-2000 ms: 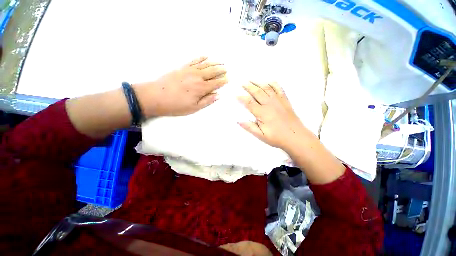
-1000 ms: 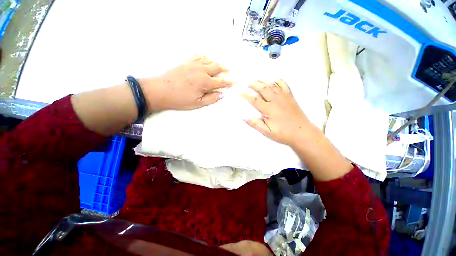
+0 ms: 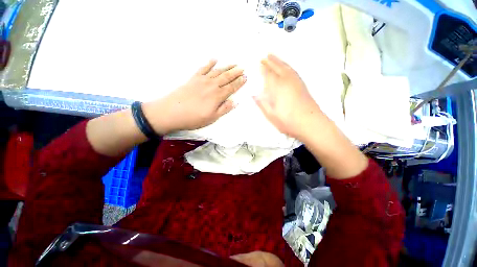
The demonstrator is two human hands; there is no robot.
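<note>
The white cloth (image 3: 230,156) lies on the white table and hangs over its front edge at my lap. My left hand (image 3: 201,99) lies flat on it, fingers apart, a dark band at the wrist. My right hand (image 3: 287,96) rests on the cloth to the right, fingers extended, palm down. Neither hand grips anything that I can see. The tension dial (image 3: 291,15) of the sewing machine (image 3: 413,36) shows above my hands. The cloth is overexposed, so its outline on the table is hard to tell. The needle area is not clearly visible.
A ruler strip (image 3: 78,101) runs along the front table edge. A blue crate (image 3: 119,180) stands below at the left. A clear bag with pale strips (image 3: 308,221) hangs by my lap. A side tray (image 3: 431,138) and a thin brown rod (image 3: 444,81) are at the right.
The view has shifted. The cloth's front edge has drawn up from my lap, and less of it hangs down. My right hand has moved forward on the cloth, its fingers straighter.
</note>
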